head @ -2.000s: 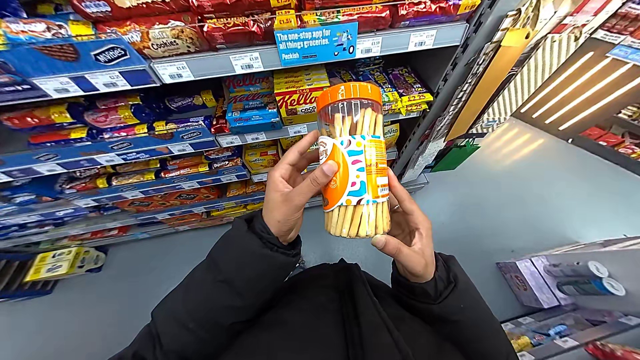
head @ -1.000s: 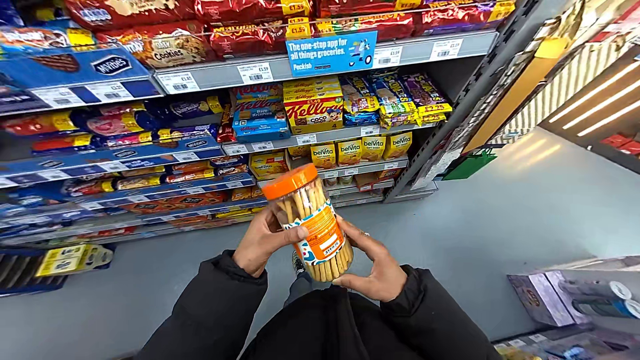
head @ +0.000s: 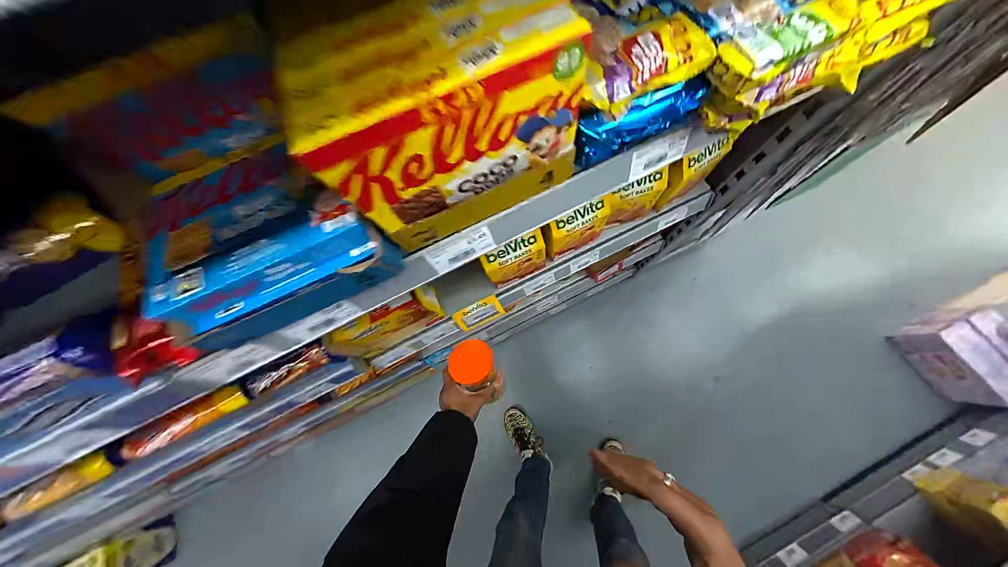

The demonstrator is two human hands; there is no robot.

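Observation:
Below the snack shelves, my left hand [head: 466, 398] is closed around a plastic jar with an orange lid [head: 471, 362]. From above, mostly the lid shows and the breadsticks inside are hidden. My right hand [head: 626, 470] hangs apart from the jar, over one shoe, with a ring or band near its wrist; nothing can be made out in it, and its fingers are unclear. Kellogg's yellow boxes [head: 441, 150] and blue boxes [head: 260, 260] stand on the shelf ahead, above the jar. Yellow belVita boxes [head: 579, 227] sit on a lower shelf.
The shelf edge [head: 394, 283] runs diagonally from lower left to upper right. Wrapped snack packs [head: 661, 59] lie at the upper right of the shelf. A pale carton [head: 957, 346] and another shelf unit [head: 843, 521] stand to the right. Grey floor [head: 669, 354] lies between the units.
Both hands held the jar earlier; now only the left does, and the right has let go and moved away. The jar is now seen from its lid. The view has shifted closer to the shelves.

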